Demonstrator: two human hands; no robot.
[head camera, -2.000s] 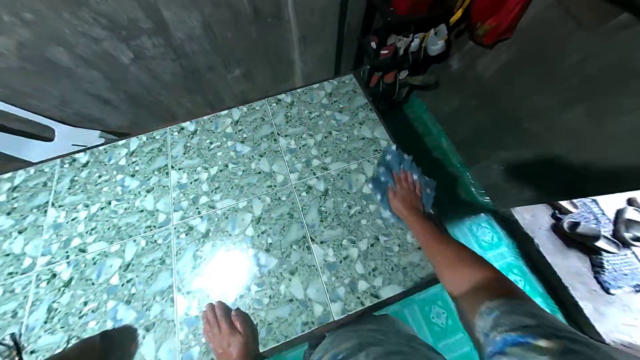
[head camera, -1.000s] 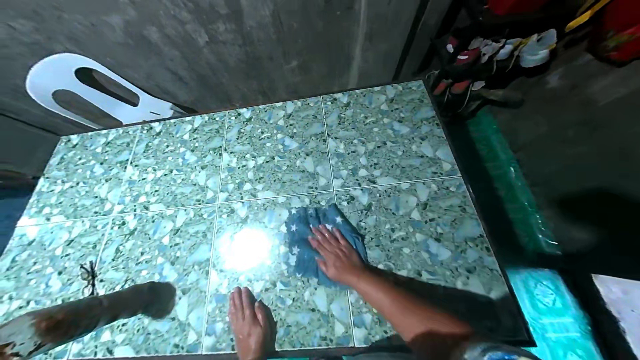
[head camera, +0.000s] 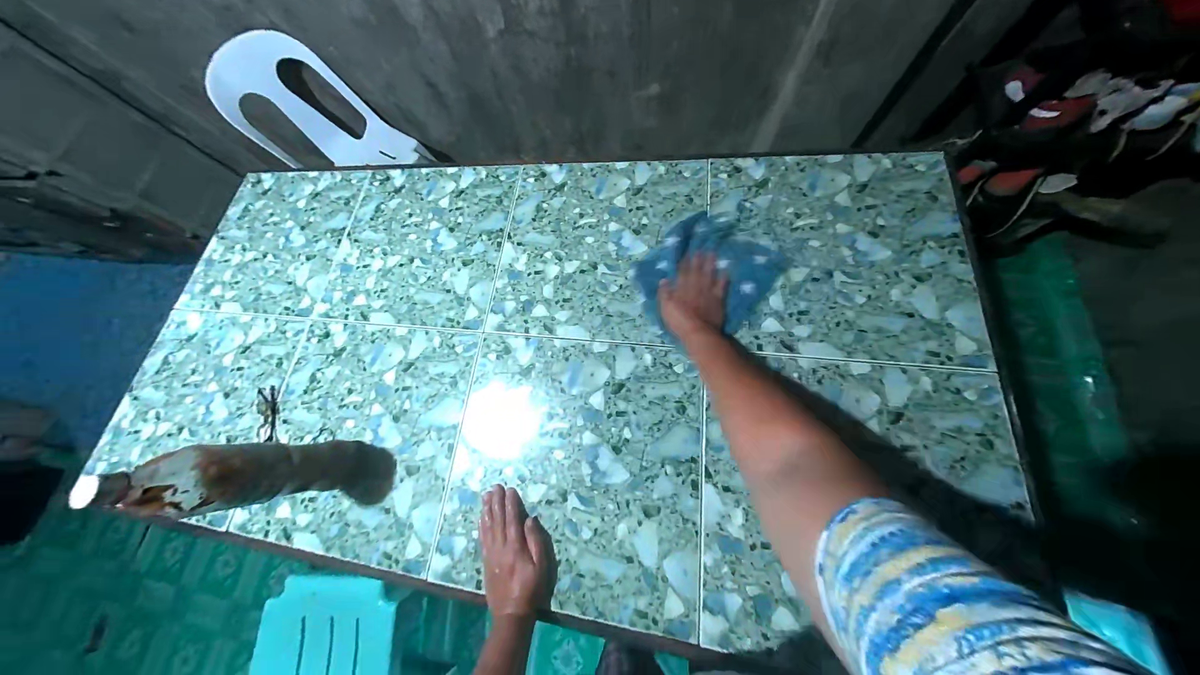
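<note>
Under my right hand (head camera: 697, 295) a blue cloth with pale star shapes (head camera: 750, 272) is pressed against the tiled tabletop (head camera: 600, 244), in its back right part; hand and cloth are blurred. Near the front edge my left hand (head camera: 512, 548) rests on the tiles with nothing in it, its fingers extended. To its left, at the front left of the tabletop, is a brown and whitish elongated object (head camera: 262, 476) whose kind I cannot tell. A small dark thing with thin strands (head camera: 268, 412) is just behind it.
A white plastic chair back (head camera: 342, 141) shows beyond the far edge, by the grey wall (head camera: 600, 84). A turquoise plastic stool (head camera: 323, 623) is at the front left. Shoes on a rack (head camera: 1041, 112) are at the right. Green patterned covering (head camera: 159, 591) lies on the floor.
My right hand and the cloth went from the right part of the tabletop to near its middle, then to the back. The left hand stays near the front edge. The view has shifted.
</note>
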